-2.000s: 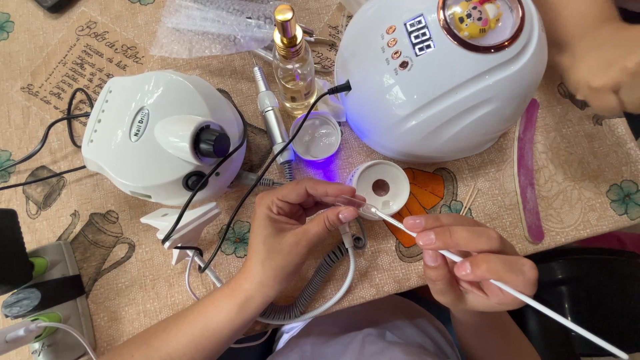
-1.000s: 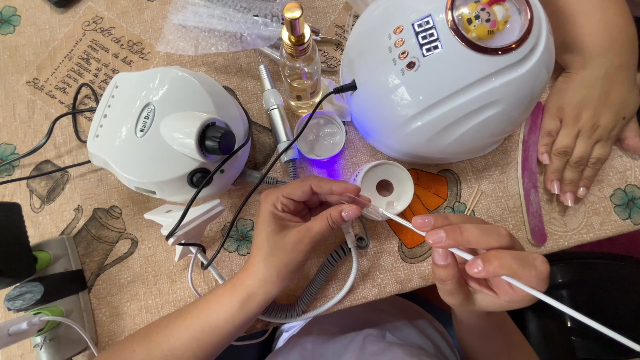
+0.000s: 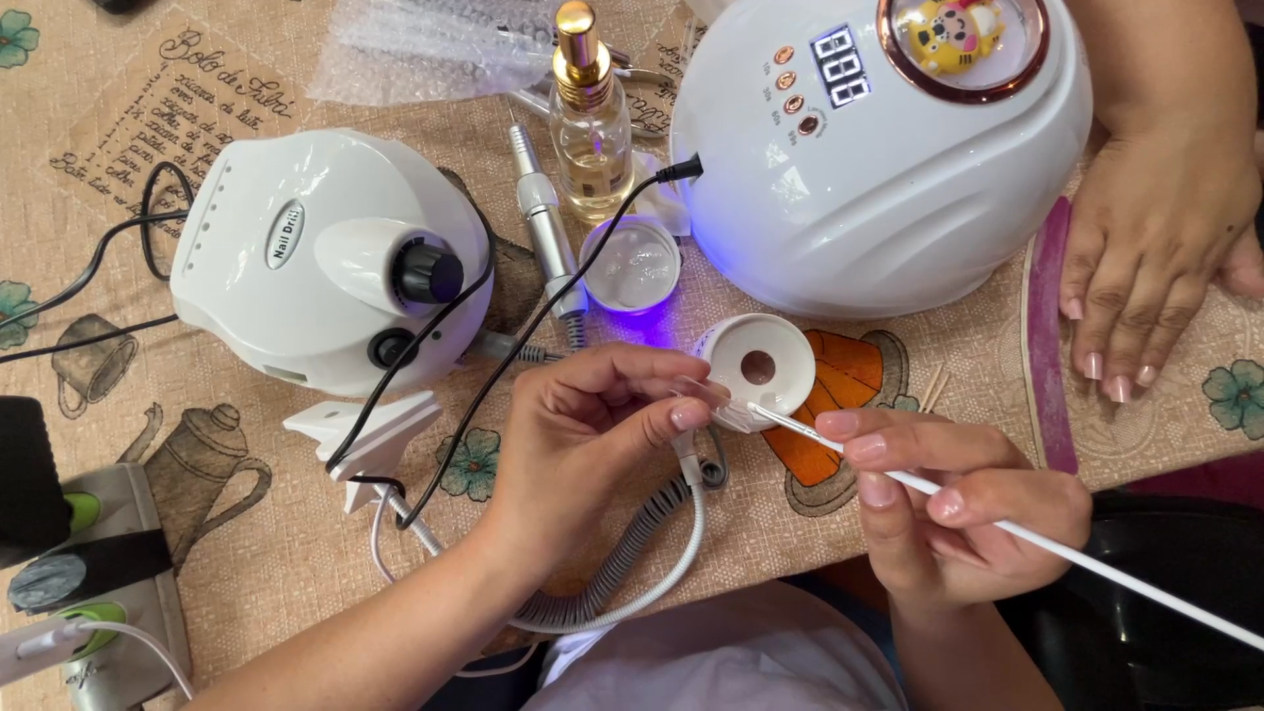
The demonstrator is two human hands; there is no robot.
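Between the thumb and fingers of my left hand [image 3: 602, 425] is a small clear piece, apparently a plastic nail tip [image 3: 726, 407]. My right hand [image 3: 963, 504] grips a thin white-handled brush [image 3: 918, 482], its tip touching or very close to the clear piece. Just behind them stands a small white jar or ring-shaped holder [image 3: 780, 341] with a dark round centre. An open pot of clear gel [image 3: 632, 265] sits further back, lit violet below. The white nail lamp [image 3: 889, 197] stands behind, and the silver drill handpiece [image 3: 541, 212] lies beside a glass spray bottle [image 3: 592, 138].
A white nail drill machine [image 3: 336, 257] stands at left, with black cables across the cloth. A white clip stand [image 3: 370, 439] and coiled grey cord [image 3: 632, 553] lie nearer. A power strip [image 3: 128, 553] is at lower left. Another person's hand [image 3: 1136, 267] rests beside a purple nail file [image 3: 1052, 336].
The other person's hand has come down flat beside the nail file since the earliest frame. My two hands keep nearly the same pose, with the brush tip by the clear piece.
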